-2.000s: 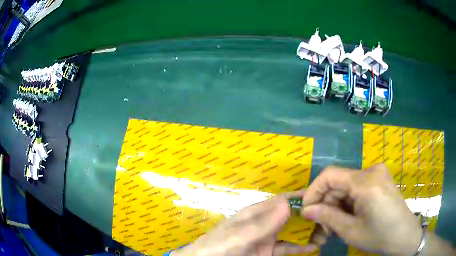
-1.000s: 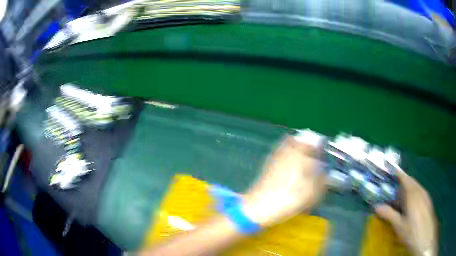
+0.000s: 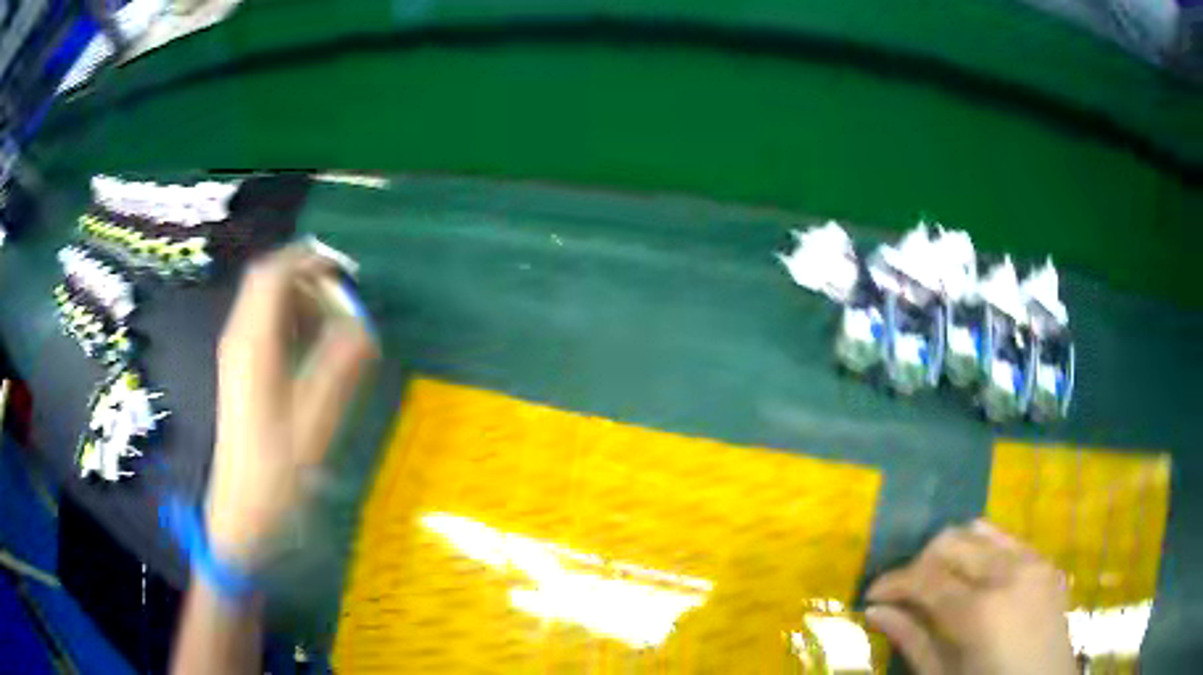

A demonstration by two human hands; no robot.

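Observation:
My left hand (image 3: 284, 369), blue band on its wrist, is at the left beside the dark mat. It is blurred and holds a unit with a white part (image 3: 335, 261) showing at its fingertips; the rest is hidden by the fingers. My right hand (image 3: 983, 600) is at the lower right, thumb and fingertips close together by the right edge of the large yellow adhesive sheet (image 3: 620, 488). Whether it pinches a small piece cannot be told. A smaller yellow sheet (image 3: 1082, 508), marked with lines, lies partly behind my right hand.
Several circuit board units with white plug ends (image 3: 963, 317) stand in a row at the right, beyond the sheets. Denser rows of units (image 3: 145, 231) and a small heap (image 3: 122, 425) lie on a black mat (image 3: 185, 343) at the left. A bright green strip (image 3: 594, 119) runs beyond.
Both hands have left the row at the right, which has gained a unit since the earliest frame. My left hand has moved far left and taken a unit; my right hand has come down to the sheets.

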